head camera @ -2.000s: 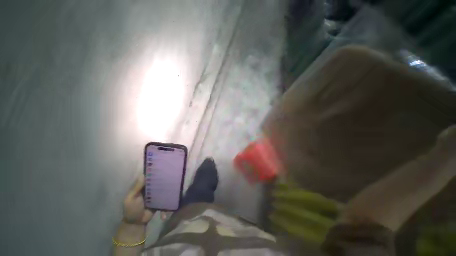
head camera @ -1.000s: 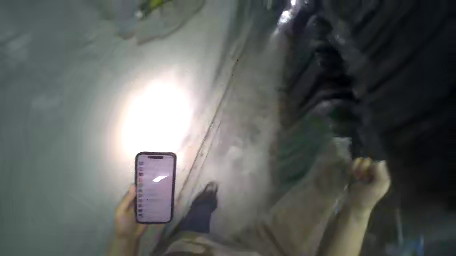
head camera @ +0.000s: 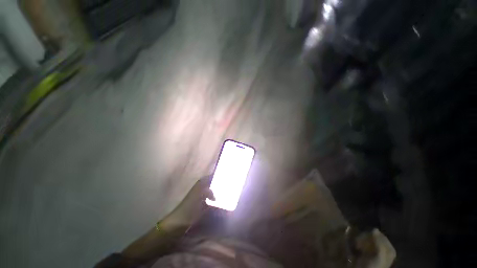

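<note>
A smartphone (head camera: 231, 176) with a glaring white screen is at the lower middle, tilted a little to the right. My left hand (head camera: 201, 196) holds it from its left side, with the thumb over the lower left corner of the screen. My right hand (head camera: 368, 250) is at the lower right, dark and blurred, beside a tan, paper-like or plastic-covered piece (head camera: 314, 209). Whether its fingers grip that piece cannot be told.
Dark glossy wrapped items (head camera: 361, 63) fill the right side, blurred. Pale floor (head camera: 94, 167) lies at the left and middle. At the upper left are a yellow-green item (head camera: 44, 88) and a dark shape (head camera: 123, 18).
The phone has moved right in view and tilted, and its screen has turned from a pinkish list to glaring white. My right hand is lower. Dark and yellow-green things now show at the upper left.
</note>
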